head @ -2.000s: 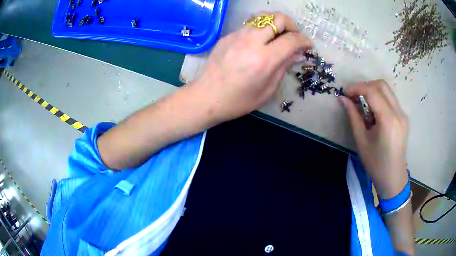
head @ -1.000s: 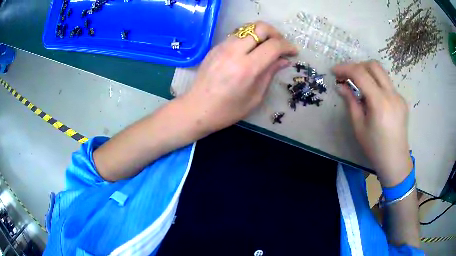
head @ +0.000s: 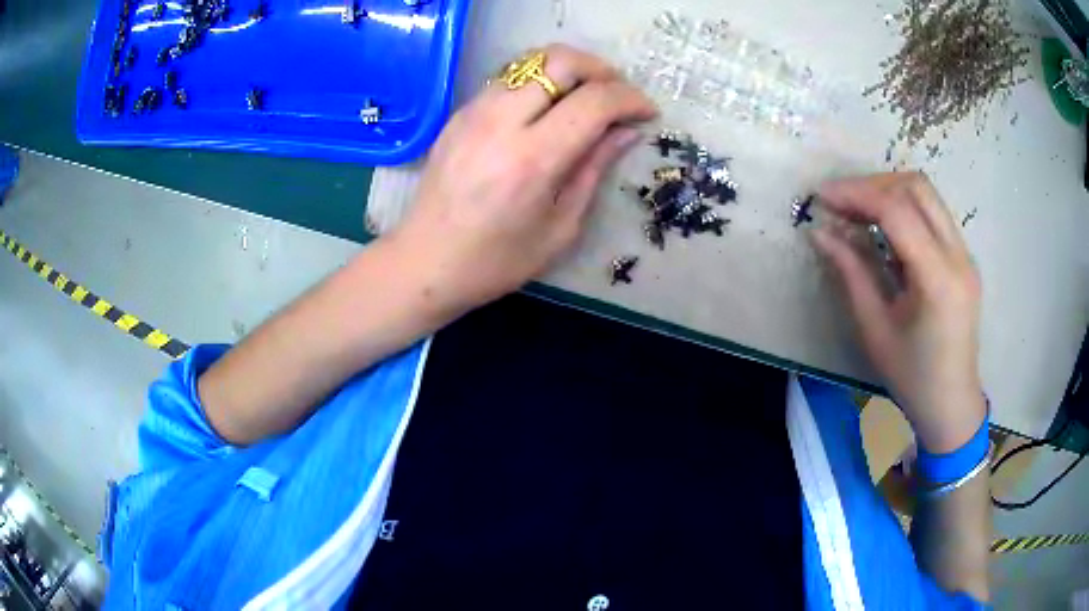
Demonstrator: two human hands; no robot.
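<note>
A heap of small dark, silver-flecked components lies on the beige board. One loose component lies just below the heap. Another component is to the right of the heap, at my right fingertips; whether they touch it is unclear. My left hand, with a gold ring, is left of the heap, thumb and forefinger close together; whether they hold anything is hidden. My right hand has its thumb and forefinger slightly apart and holds a slim silver tool, likely tweezers, mostly hidden by the fingers.
A blue tray with scattered dark components is at upper left. Faint pale leaded parts lie in rows behind the heap. A tangled brown heap of fine parts is at upper right. A green round object is at the right edge.
The view has shifted, so the bench things appear further left. My right hand has moved away from the heap, and a single component now shows apart from it. My left hand stays beside the heap.
</note>
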